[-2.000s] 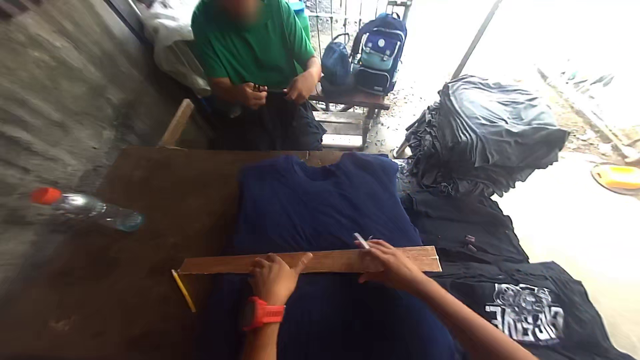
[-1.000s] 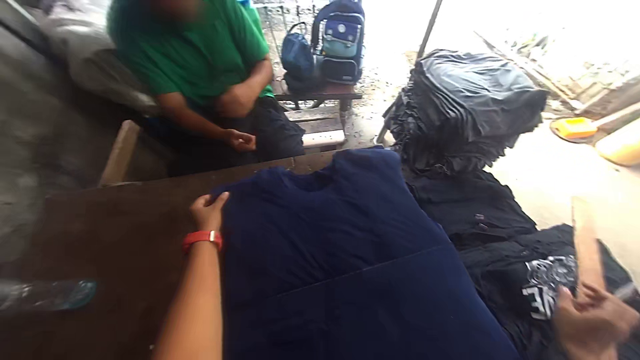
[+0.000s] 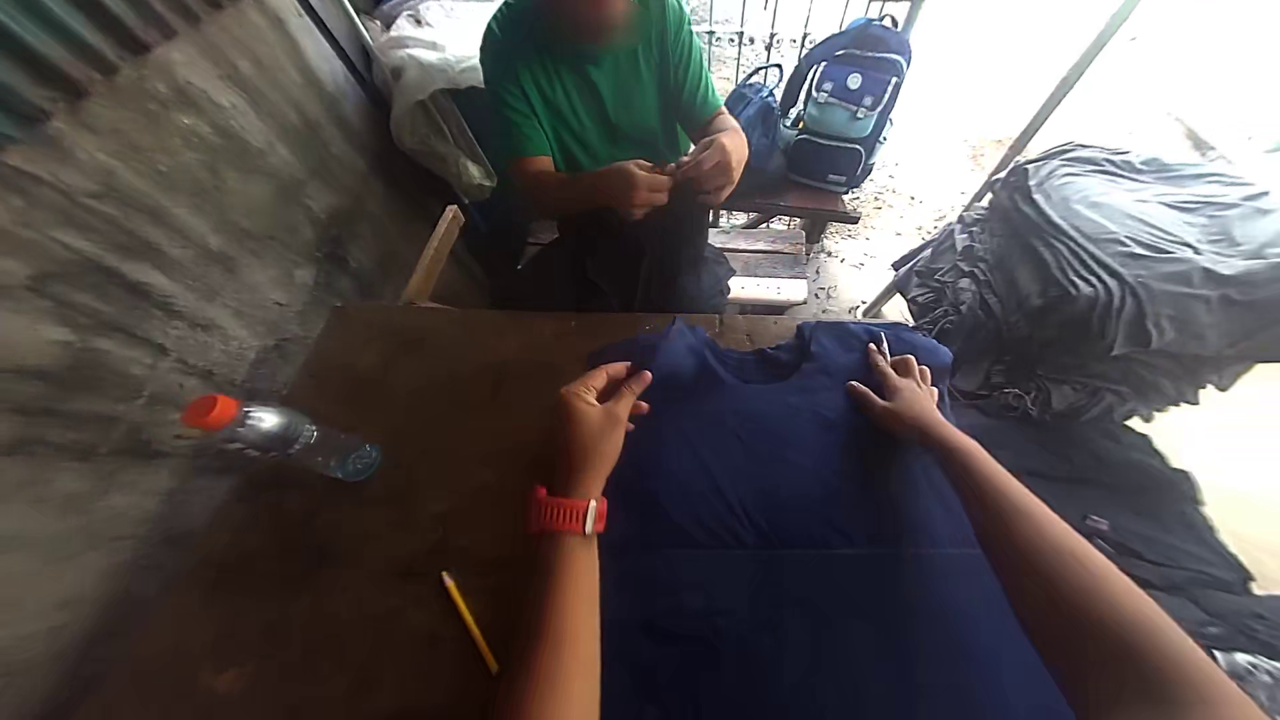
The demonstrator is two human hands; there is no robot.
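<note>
A navy blue T-shirt (image 3: 770, 470) lies spread on the dark table, its neckline toward the far edge. A faint line runs across its body. My left hand (image 3: 600, 405), with a red band on its wrist, is at the shirt's left shoulder side, thumb and forefinger close together; whether cloth is between them I cannot tell. My right hand (image 3: 900, 392) rests on the shirt near the right shoulder, with a small white stick-like piece (image 3: 884, 347), possibly chalk, between its fingers. A yellow pencil (image 3: 469, 622) lies on the table left of my left forearm.
A clear plastic bottle (image 3: 300, 440) with an orange cap lies at the left by the wall. Across the table (image 3: 400, 510) sits a person in a green shirt (image 3: 600, 100), holding dark cloth. A dark garment stack (image 3: 1120, 270) is at right; backpacks (image 3: 840, 105) stand behind.
The wooden strip, in my right hand a second ago, is out of view. My right hand has moved from the lower right onto the shirt. The seated person's hands have come together on dark cloth.
</note>
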